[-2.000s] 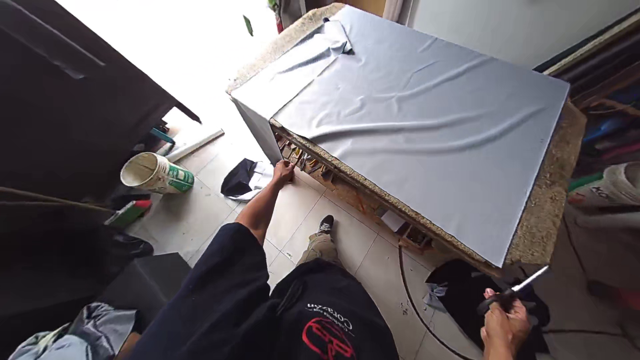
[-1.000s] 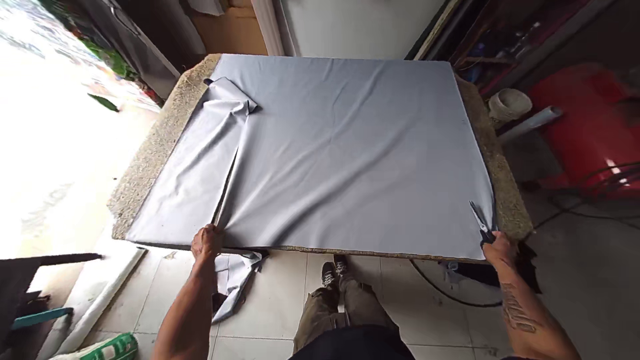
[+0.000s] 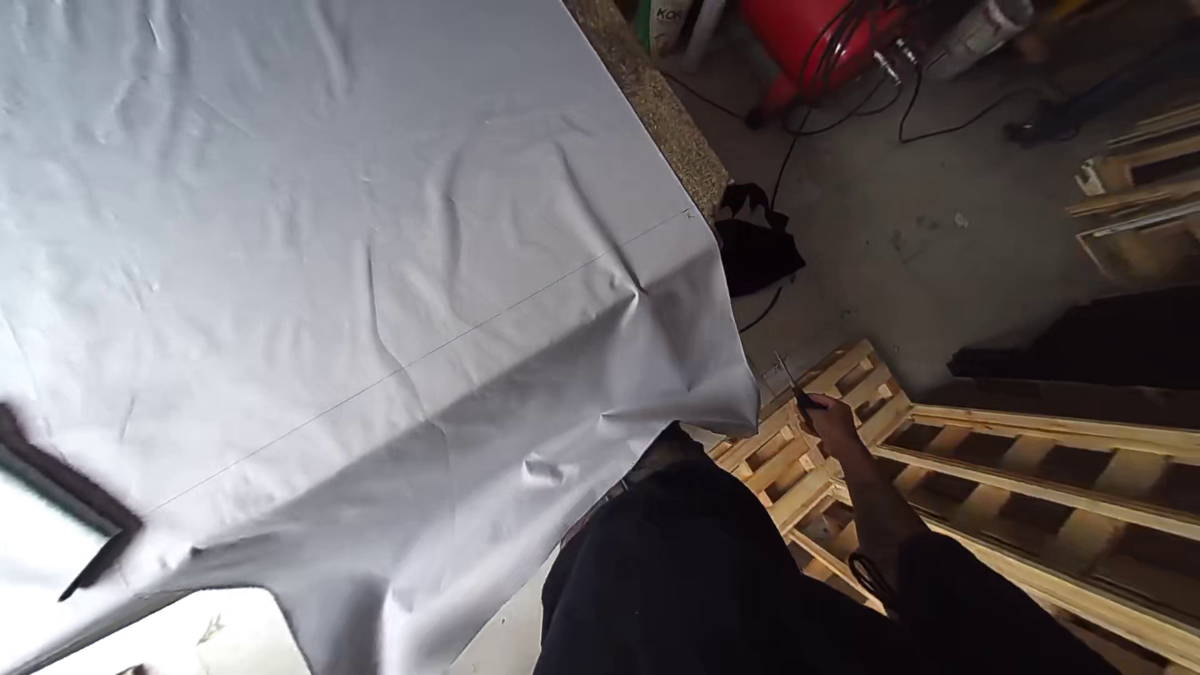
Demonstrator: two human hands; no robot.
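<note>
Grey sheet material (image 3: 525,253), wrinkled and with a thin line drawn across it, covers the worktable and hangs over its near edge. My right hand (image 3: 831,422) is at the right, beyond the sheet's hanging corner, closed around the dark handles of a pair of scissors (image 3: 795,386). The blades point up and to the left, apart from the sheet. My left hand is out of the frame. A dark angled strip (image 3: 70,487) lies over the sheet at the far left.
The rough speckled table edge (image 3: 670,117) runs along the right. Beyond it are a red tank (image 3: 797,37) with black hoses and a black cloth (image 3: 757,255). Slatted wooden frames (image 3: 1022,459) stand at the lower right, close to my right arm.
The view has swung strongly over the table's right end. My left hand, at the sheet's near edge a second ago, has left the view. My right hand with the scissors is now off the table edge.
</note>
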